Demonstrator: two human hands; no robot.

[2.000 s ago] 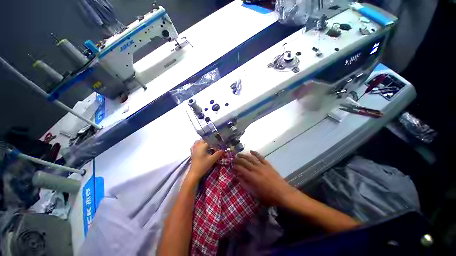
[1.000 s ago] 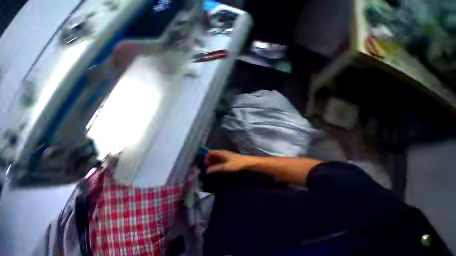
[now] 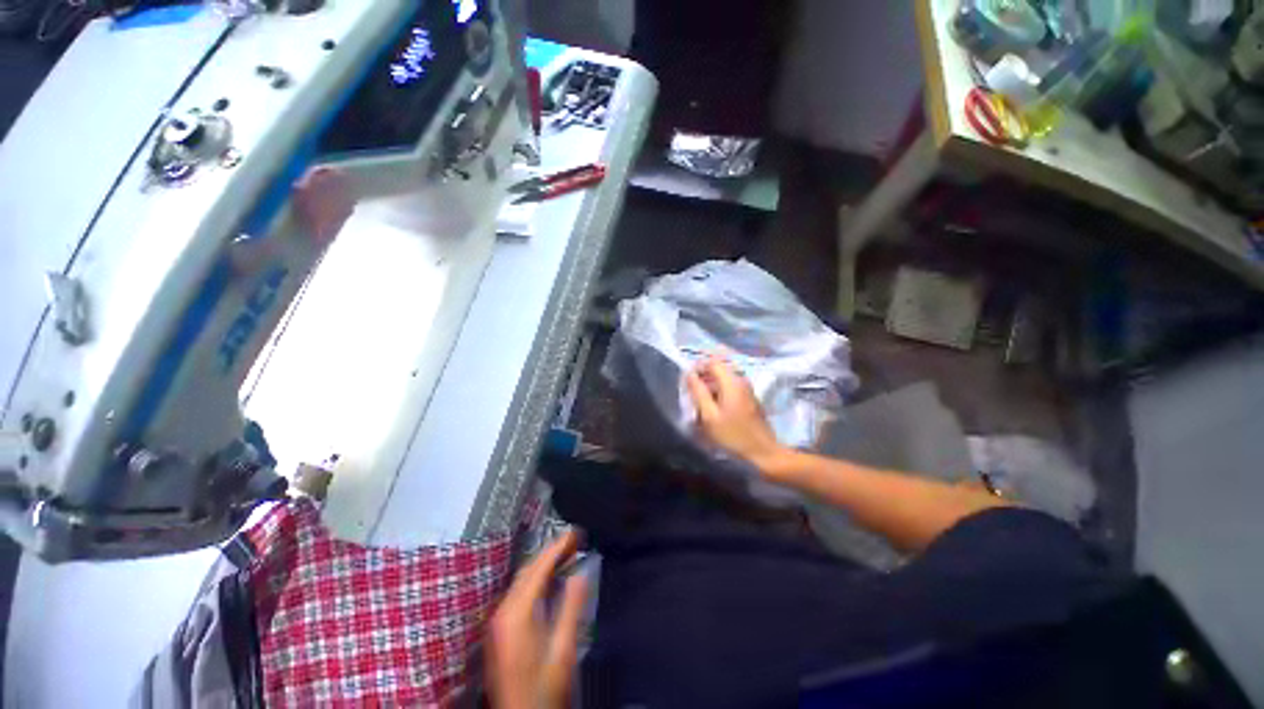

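The red-and-white checked fabric (image 3: 381,609) lies over the machine table's front edge, its upper end near the needle area under the sewing machine head (image 3: 132,485). Grey-white cloth (image 3: 194,637) lies on its left. My left hand (image 3: 538,630) is at the fabric's right side, fingers apart, with nothing seen in it; the lower edge cuts it off. My right hand (image 3: 728,413) is at the whitish translucent plastic bag (image 3: 776,333) below the table on the right. Its fingertips are over the bag's top; whether they grip it cannot be told.
Red-handled snips (image 3: 562,182) lie at the right end of the machine table (image 3: 492,346), near a tray of small metal parts (image 3: 585,97). A wooden-edged table (image 3: 1081,173) with red-handled scissors (image 3: 991,117) and bagged items stands at upper right.
The view has swung right, away from the neighbouring machine. My right hand has left the fabric, passed the table edge and reached the bag. My left hand has come away from the needle area.
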